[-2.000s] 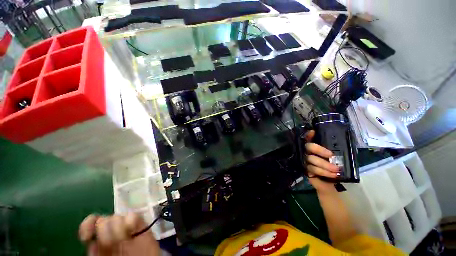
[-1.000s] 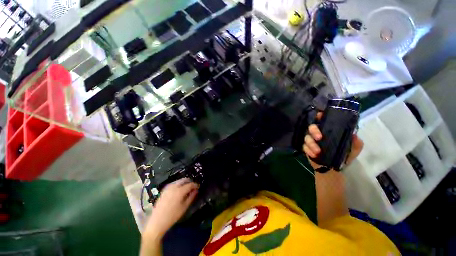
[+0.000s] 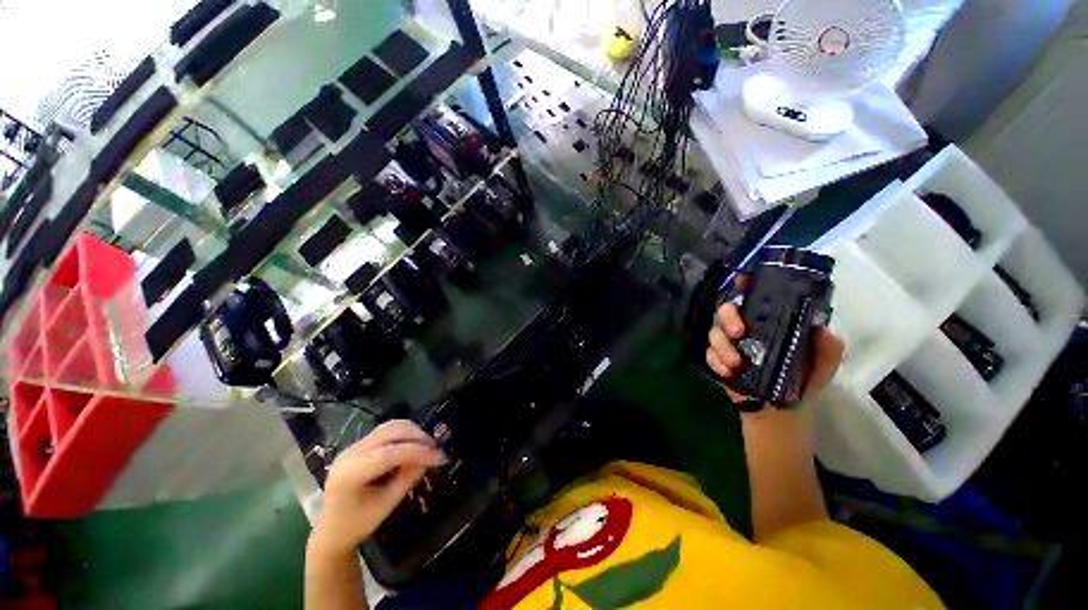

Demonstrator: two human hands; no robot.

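Note:
My right hand (image 3: 778, 358) holds a black camcorder (image 3: 790, 312) upright, its silver-ringed lens barrel at the top; fingers wrap its left side and the thumb side shows at right. My left hand (image 3: 379, 479) is low over the dark bench (image 3: 459, 524) with curled fingers. Its fingertips are by small cable plugs (image 3: 424, 491) with yellowish tips. Whether the fingers grip a plug cannot be told. More black camcorders (image 3: 337, 354) stand on the lower level of the rack in front.
A clear-shelved rack (image 3: 477, 72) with black foam pads stands ahead. A white foam tray (image 3: 889, 274) at right holds several camcorders. A red foam tray (image 3: 90, 435) is at left. A cable bundle (image 3: 644, 119), papers (image 3: 776, 161) and a fan (image 3: 835, 42) are at the right rear.
The view has turned and shifted. My left hand, earlier raised at lower left with a black lead, is now down at the plugs. The camcorder stays in my right hand, turned somewhat.

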